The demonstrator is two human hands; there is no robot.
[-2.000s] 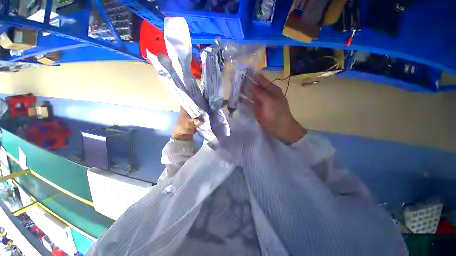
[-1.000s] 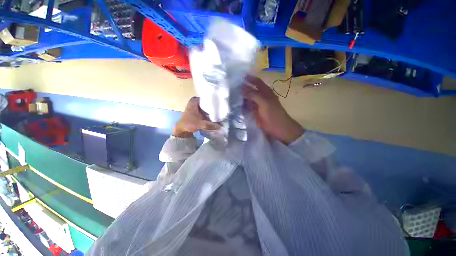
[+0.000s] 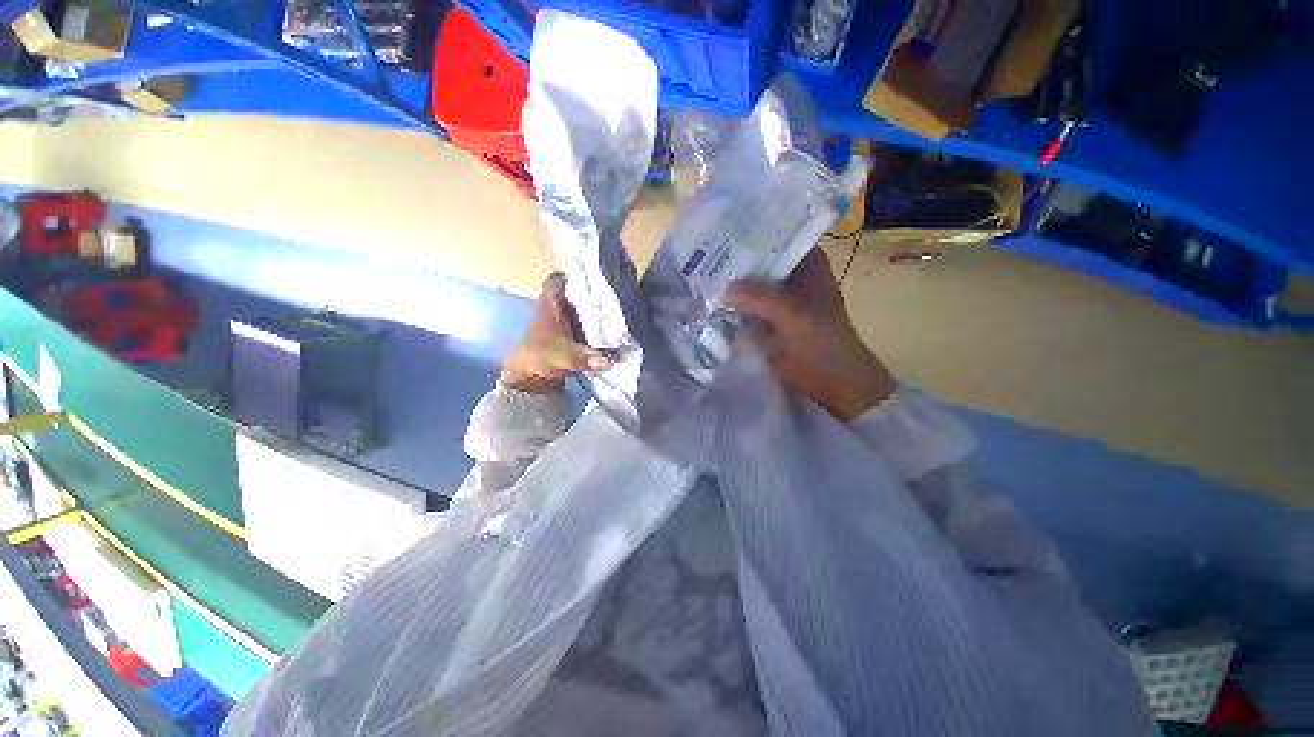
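Observation:
My left hand (image 3: 551, 340) holds a long white bag (image 3: 588, 144) that stands up from the fingers, its top near the upper edge of the view. My right hand (image 3: 810, 328) holds a clear bag with a white, dark-printed label (image 3: 735, 248). The two bags are side by side in front of my chest, spreading apart at the top and close together at the bottom. The fingertips of my right hand are blurred, and what is inside the bags cannot be told.
Blue shelving with a blue bin (image 3: 692, 51), an open brown carton (image 3: 966, 72) and a red bin (image 3: 476, 94) is ahead. A dark box-like unit (image 3: 300, 382) stands on the floor at left, near the green bench (image 3: 123, 418). A white basket (image 3: 1185, 674) is at lower right.
The bags, bunched together a second ago, are now apart, one in each hand. The printed label on the right one now shows. The view has shifted slightly.

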